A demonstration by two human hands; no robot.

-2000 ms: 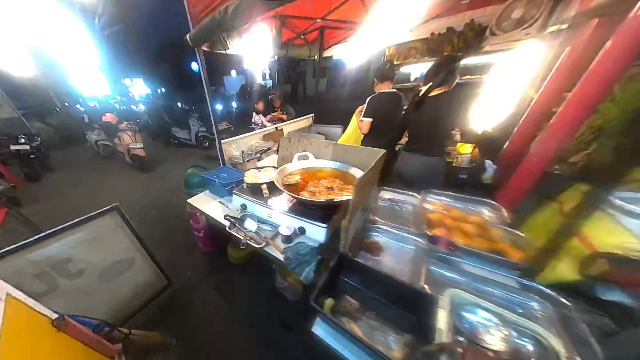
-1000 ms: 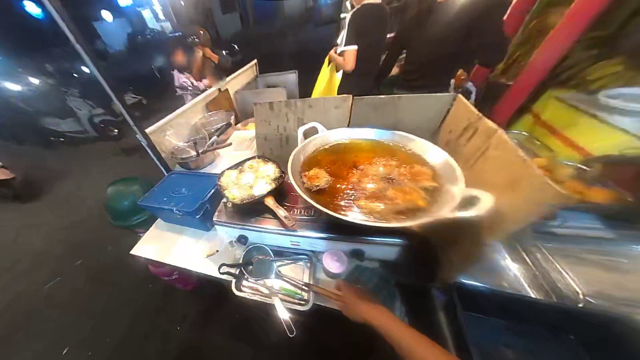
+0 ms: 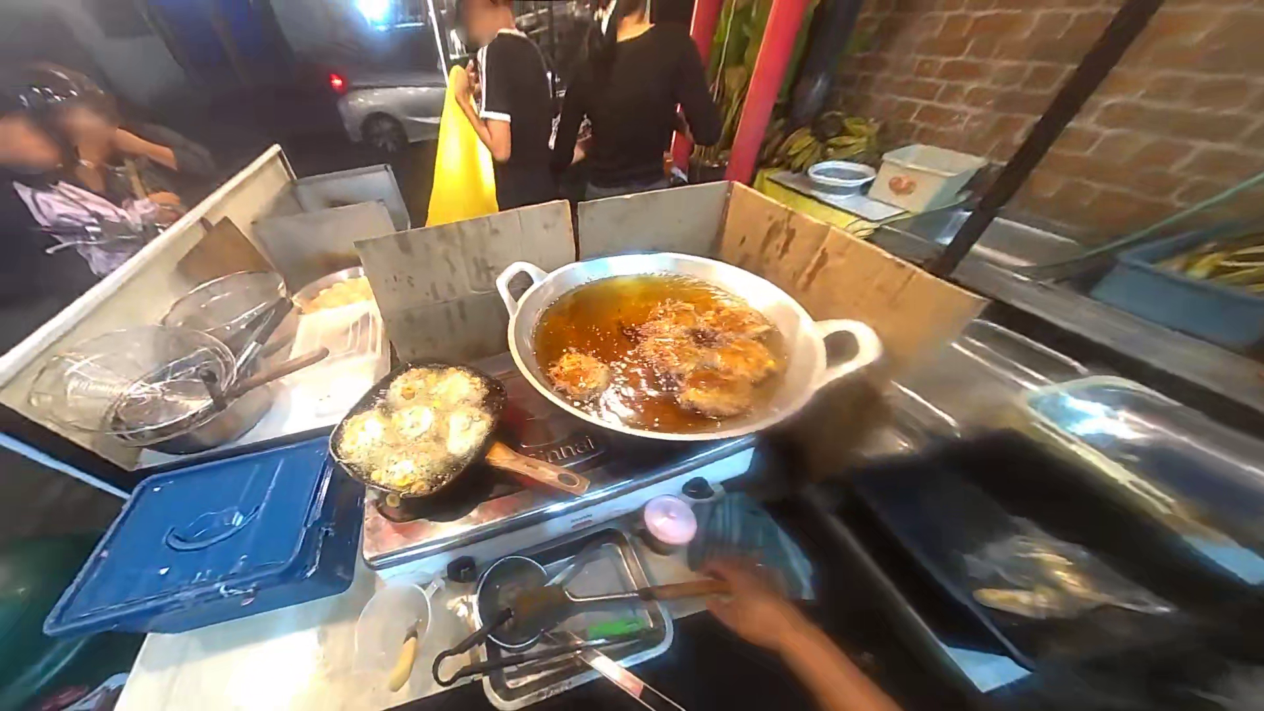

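My right hand point(image 3: 755, 602) is closed around the wooden handle of a metal spatula point(image 3: 681, 590), whose blade lies over a small dark pan on a metal tray point(image 3: 660, 647) in front of the stove point(image 3: 592, 509). Tongs point(image 3: 484, 662) and other utensils rest on that tray. My left hand is out of view. Beyond the tray, a large two-handled wok point(image 3: 790, 395) holds bubbling oil with browned fritters point(image 3: 716, 360). Left of it, a black frying pan point(image 3: 494, 425) with a wooden handle holds pale round pieces point(image 3: 415, 420) in its moulds.
A blue lidded box point(image 3: 207, 533) stands left of the stove, with wire strainers point(image 3: 178, 380) behind it. Cardboard panels point(image 3: 474, 286) shield the wok's back. A pink-lidded jar point(image 3: 670, 520) is near my hand. Black trays point(image 3: 948, 533) lie right. People point(image 3: 642, 99) stand behind the stall.
The view has moved much closer to the stove since two seconds ago. My right hand, not seen in the oldest frame, was at the utensil tray one second ago and is still there.
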